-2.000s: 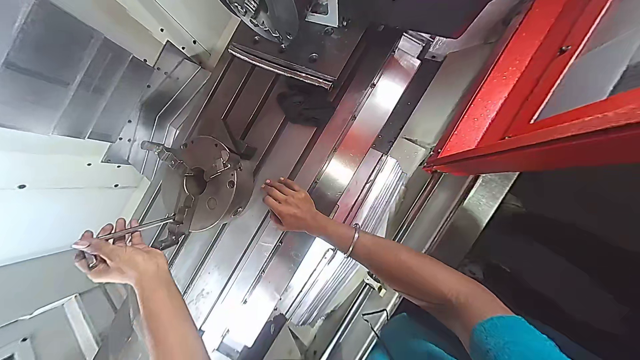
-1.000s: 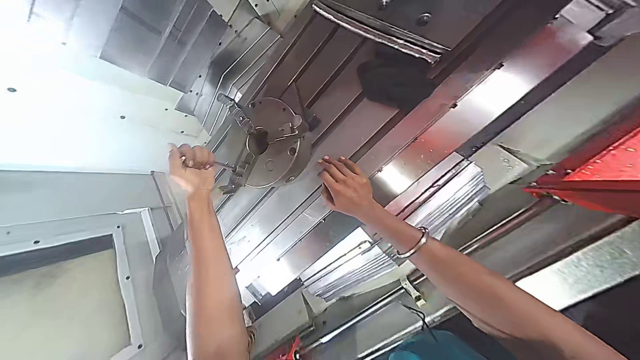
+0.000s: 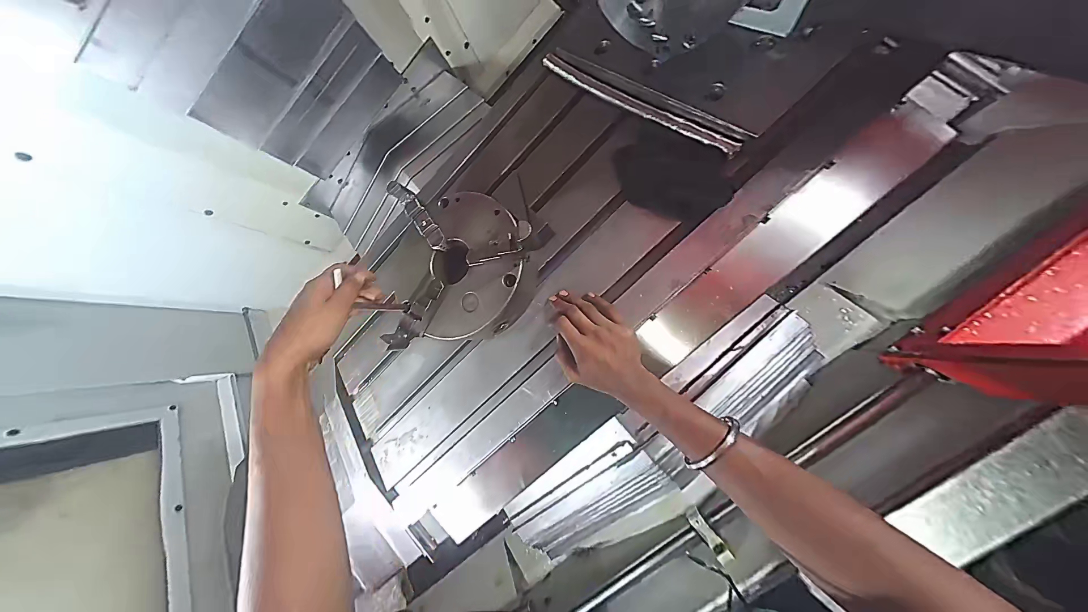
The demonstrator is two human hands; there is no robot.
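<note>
A round three-jaw chuck [image 3: 480, 285] with a central bore sits on the slotted metal machine table [image 3: 518, 361]. At its lower left, my left hand [image 3: 327, 306] is closed around a metal rod-like tool [image 3: 378, 304], whose far end meets the chuck by one jaw [image 3: 408, 327]. Part of that tool is hidden inside the fingers. To the right of the chuck, my right hand [image 3: 595, 340] rests with its fingers apart on the table and holds nothing; a metal bangle [image 3: 714, 444] circles that wrist.
A dark cloth-like bundle [image 3: 671, 170] lies on the table below a dark plate [image 3: 680, 93] carrying a round fixture [image 3: 650, 21]. Pleated metal covers [image 3: 748, 365] run along the near side. A red machine panel [image 3: 1020, 314] stands at the right, pale enclosure walls [image 3: 127, 187] at the left.
My left hand has changed its grip on the tool; two seconds ago its fingers were spread along it. My right hand stays on the table beside the chuck. The view has shifted.
</note>
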